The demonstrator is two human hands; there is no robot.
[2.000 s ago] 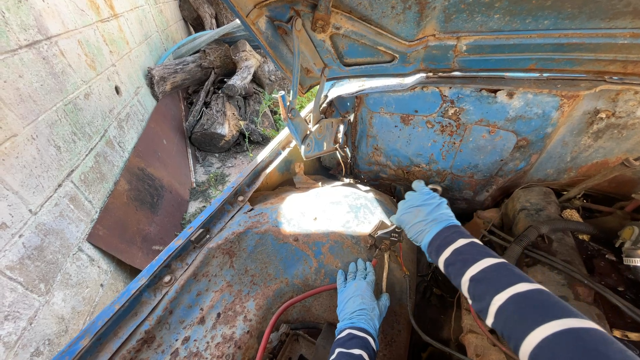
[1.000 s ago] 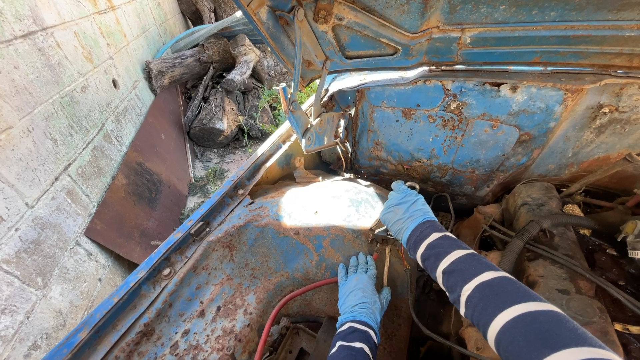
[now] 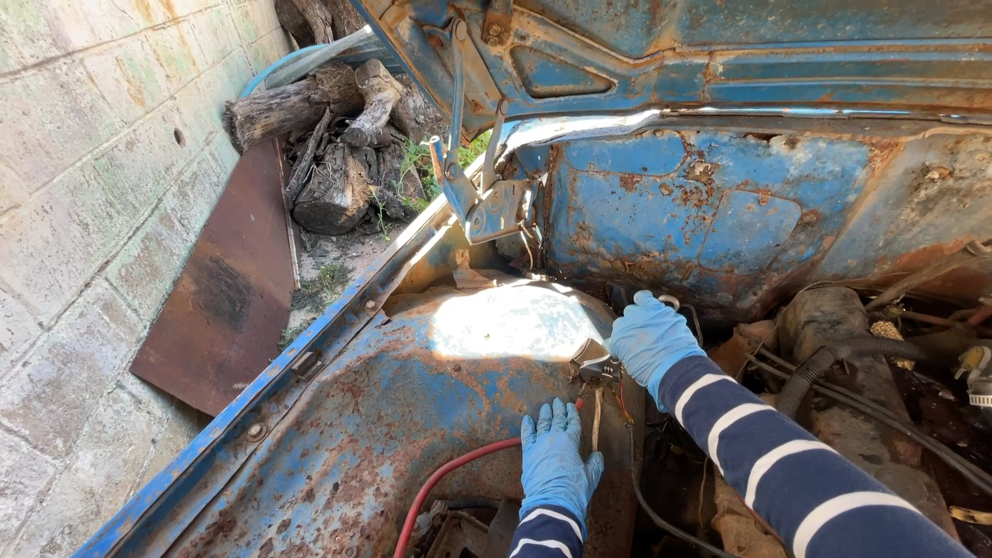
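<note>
My right hand [image 3: 652, 341], in a blue glove, is closed around the handle of an adjustable wrench [image 3: 601, 367]; the ring end of the handle sticks out beyond my fingers. The wrench's jaws are at a small metal part [image 3: 587, 353] on the edge of the rusty blue inner fender [image 3: 372, 403]. My left hand [image 3: 556, 465], also gloved, lies palm down on the fender with its fingers spread, just below the wrench. A red cable [image 3: 457, 463] runs up to its fingertips; whether the fingers press on the cable's end cannot be told.
The raised hood [image 3: 697, 62] and its hinge [image 3: 492, 213] are above the fender. Hoses [image 3: 821, 368] and rusty engine parts fill the right side. On the left, past the fender rail [image 3: 256, 432], are a block wall [image 3: 93, 194], a rusty metal sheet [image 3: 225, 294] and logs [image 3: 333, 186].
My right hand, with the wrench, has swung a little to the left since the oldest frame. My left hand has stayed in about the same place on the fender.
</note>
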